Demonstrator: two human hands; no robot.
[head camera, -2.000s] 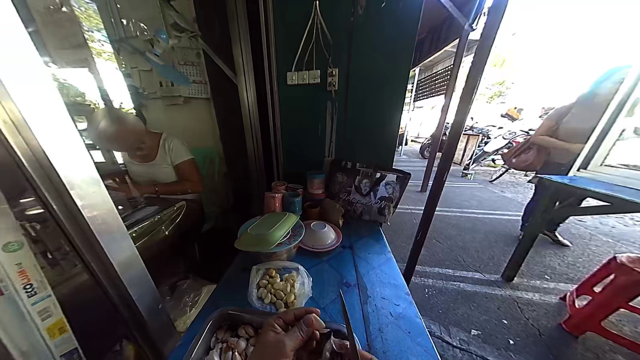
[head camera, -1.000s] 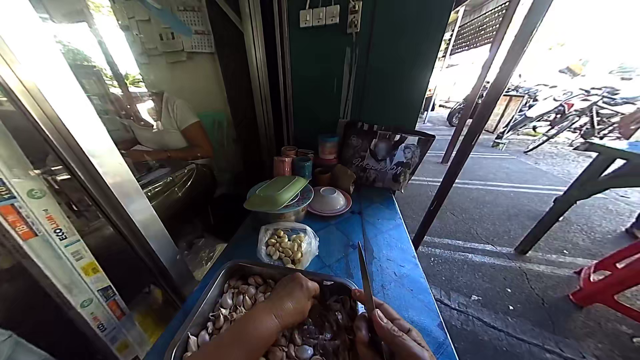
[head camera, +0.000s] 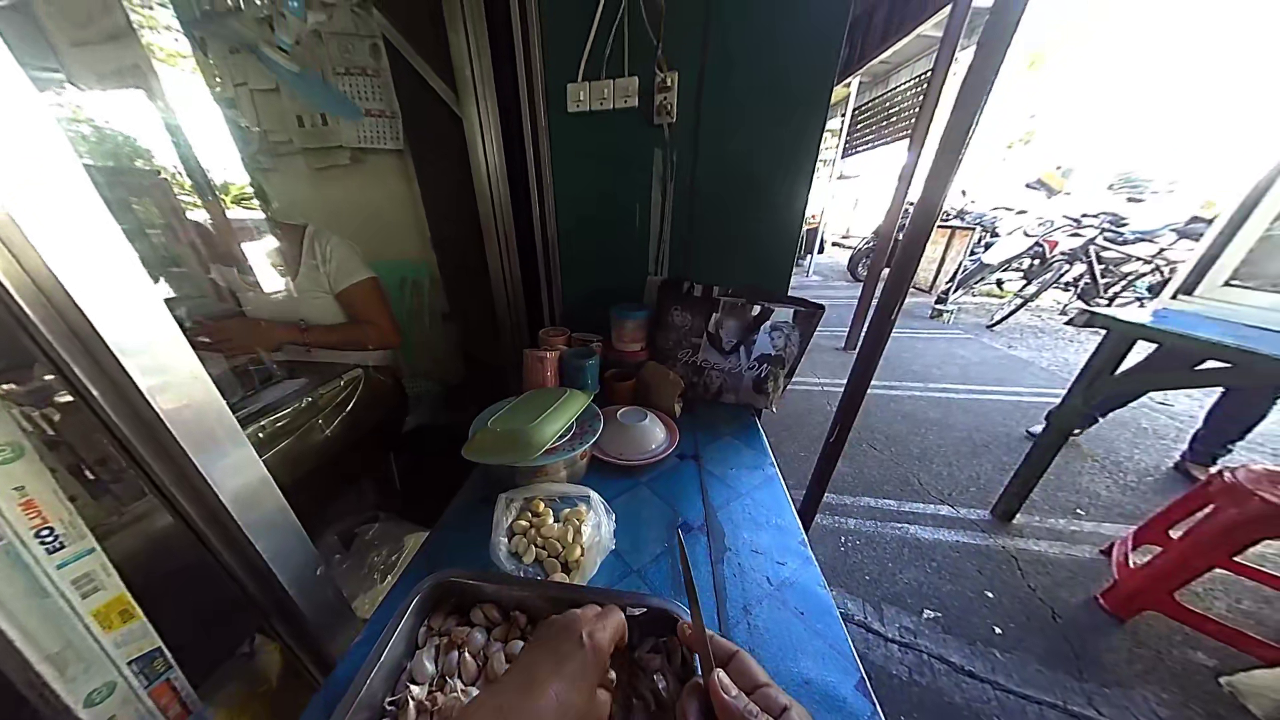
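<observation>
My right hand (head camera: 735, 680) holds a knife (head camera: 693, 600) with its narrow blade pointing up and away, over the right end of a metal tray (head camera: 400, 625). My left hand (head camera: 570, 660) reaches into the tray with its fingers bent down; whether they pinch anything is hidden. Unpeeled garlic cloves (head camera: 470, 650) fill the tray's left part, and dark, blurred pieces, perhaps skins, lie between my hands. Just beyond the tray, a clear plastic bag (head camera: 597, 520) stands open with peeled garlic cloves (head camera: 548, 535) in it.
On the blue table (head camera: 770, 560) are a green plastic lid (head camera: 530, 425) on stacked bowls, an upturned white bowl (head camera: 634, 432) on a plate, cups (head camera: 580, 368) and a printed bag (head camera: 740, 345). A seated person (head camera: 335, 290) is behind glass at left. A red stool (head camera: 1215, 560) stands at right.
My left hand has stayed in the tray since one second ago, when it was also among the cloves. The knife has stayed in my right hand. The view has shifted.
</observation>
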